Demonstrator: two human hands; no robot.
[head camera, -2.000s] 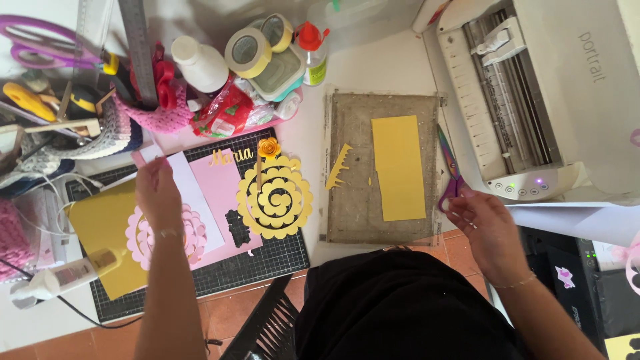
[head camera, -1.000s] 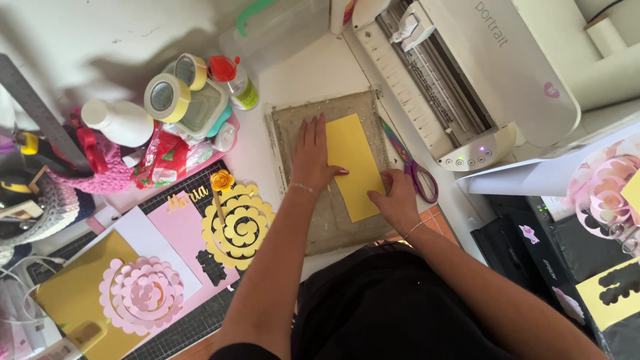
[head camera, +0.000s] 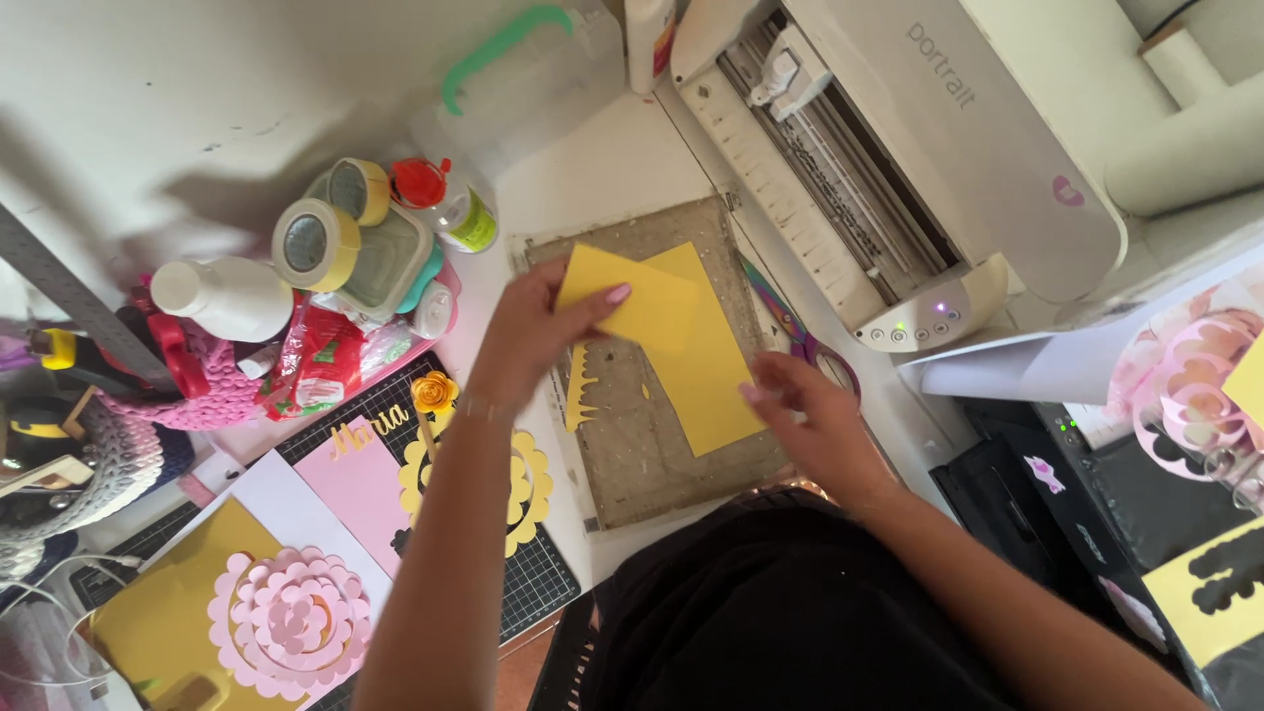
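Note:
My left hand (head camera: 538, 331) grips a small piece of yellow paper (head camera: 632, 296) between thumb and fingers, above the worn cutting mat. That piece overlaps a larger yellow sheet (head camera: 706, 395) lying on the mat (head camera: 632, 464). Just off the larger sheet's right edge is my right hand (head camera: 805, 415), fingers partly curled and blurred, with nothing visible in it. A jagged yellow paper scrap (head camera: 581, 390) lies on the mat below my left hand. Scissors with purple handles (head camera: 834, 365) rest beside the mat, partly behind my right hand.
A white cutting machine (head camera: 849, 178) stands at upper right, a black printer (head camera: 1027, 504) at right. Tape rolls (head camera: 316, 245), a white bottle (head camera: 222, 299) and a red-capped bottle (head camera: 464, 212) crowd the left. A pink paper spiral flower (head camera: 291, 622) and a gridded mat (head camera: 543, 583) lie lower left.
Both hands have come to the yellow paper from either side. A second ago they lay on it; now my left hand holds a small piece raised and my right hand is off the sheet.

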